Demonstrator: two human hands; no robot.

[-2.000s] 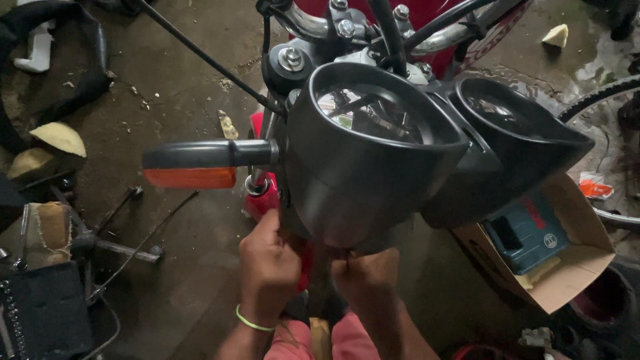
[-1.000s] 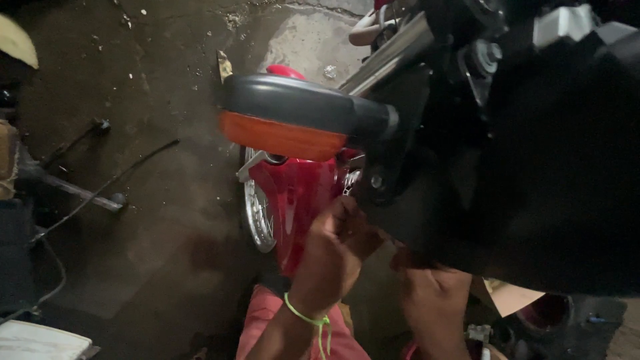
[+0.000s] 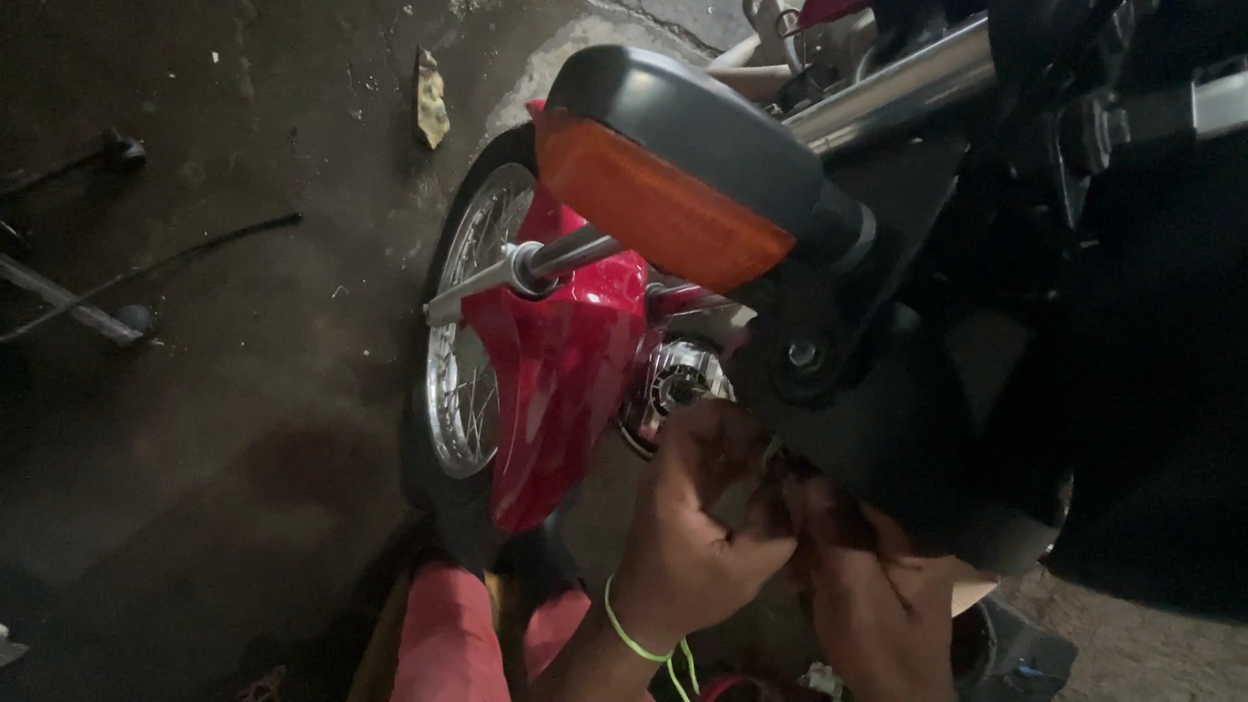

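Note:
Under the motorcycle's black headlamp housing (image 3: pixel 907 468), my left hand (image 3: pixel 707 526), with a green cord at its wrist, has its fingers bent at the housing's lower edge. Beside it my right hand (image 3: pixel 873 575) works close in, its fingertips meeting those of the left. Something small and dark lies between the fingertips, too shadowed to identify. Just above sits a bolt (image 3: pixel 802 353) on the bracket of the turn signal (image 3: pixel 673 195), which has an orange lens and black body. Beyond the hands a round chromed part (image 3: pixel 682 382) shows beside the red front fender (image 3: pixel 561 390).
The spoked front wheel (image 3: pixel 463 370) stands left of the fender, with a chrome fork tube (image 3: pixel 897 88) at upper right. On the wet floor at left lie a thin black cable (image 3: pixel 195 251) and a metal bar (image 3: pixel 68 297). A dark container (image 3: pixel 1024 643) stands at lower right.
The view has swung strongly down and closer to the turn signal. The fender and wheel now show more fully. Both hands have stayed at the underside of the headlamp housing.

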